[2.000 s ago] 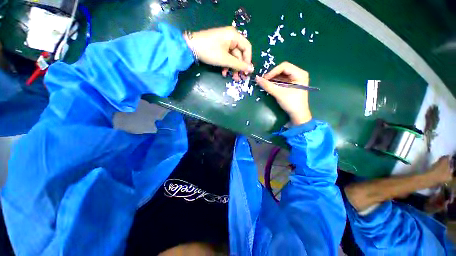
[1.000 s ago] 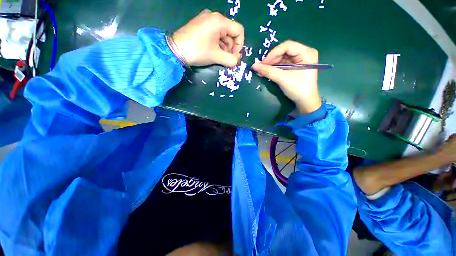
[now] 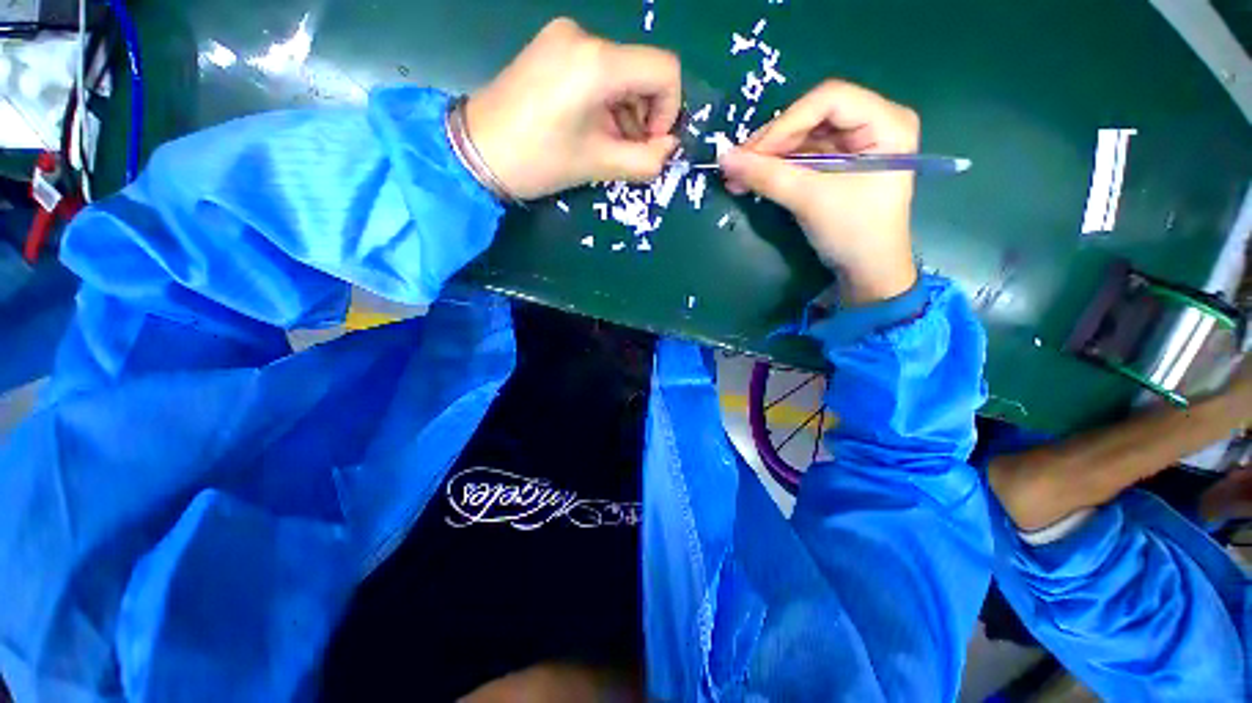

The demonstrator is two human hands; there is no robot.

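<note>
My right hand (image 3: 844, 165) holds silvery tweezers (image 3: 899, 162) like a pen, their back end pointing right and their tip reaching towards my left hand. My left hand (image 3: 584, 117) has thumb and fingertips pinched together just left of the tip. What it pinches is too small and hidden to name; a bit of white shows at the fingertips. Rice-sized white pieces (image 3: 634, 213) lie heaped on the green mat (image 3: 947, 62) below and between the hands. More white pieces (image 3: 755, 83) trail away towards the far side.
A white strip (image 3: 1105, 181) lies on the mat at the right. A spool in a dark and green frame (image 3: 1167, 337) stands near a neighbour's bare forearm (image 3: 1112, 446). Red-handled pliers (image 3: 45, 206) and cables are at the far left. The mat's near edge runs below my hands.
The view has shifted over the bench. My right hand with the tweezers has moved slightly right and farther from me. My left hand stays pinched near the white heap.
</note>
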